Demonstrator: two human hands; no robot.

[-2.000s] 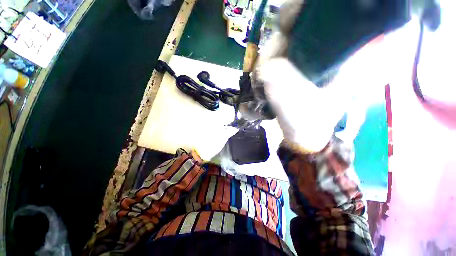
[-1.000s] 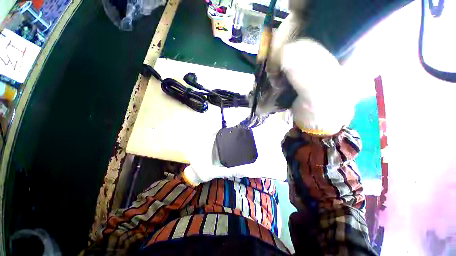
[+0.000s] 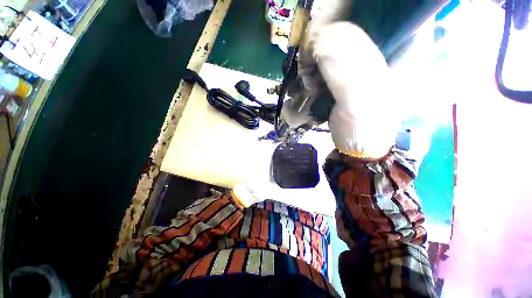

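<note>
The black square unit (image 3: 296, 166) lies flat on the cream board (image 3: 198, 142) in front of me. My left hand (image 3: 259, 189), in a white glove, is at the unit's lower left edge; its fingers blend into the overexposed board. My right hand (image 3: 356, 81), in a white glove, is raised above and right of the unit, by a thin upright tool with a tan section (image 3: 298, 26). Its fingertips are hidden or blurred. A shiny metal cluster (image 3: 284, 132) touches the area at the unit's top edge. The folded black cord (image 3: 233, 109) lies behind the unit.
A dark-green belt (image 3: 105, 134) with a chipped pale edge (image 3: 143, 198) runs along the left. A crumpled clear bag (image 3: 169, 14) lies on it. A label card (image 3: 41, 43) and yellow-labelled bottle (image 3: 14, 85) stand far left. A dark hose (image 3: 503, 70) curves at upper right.
The view has shifted slightly. My right hand stays raised near the tool and has moved a little up. The square unit sits more upright to the view, with my left hand still beside it.
</note>
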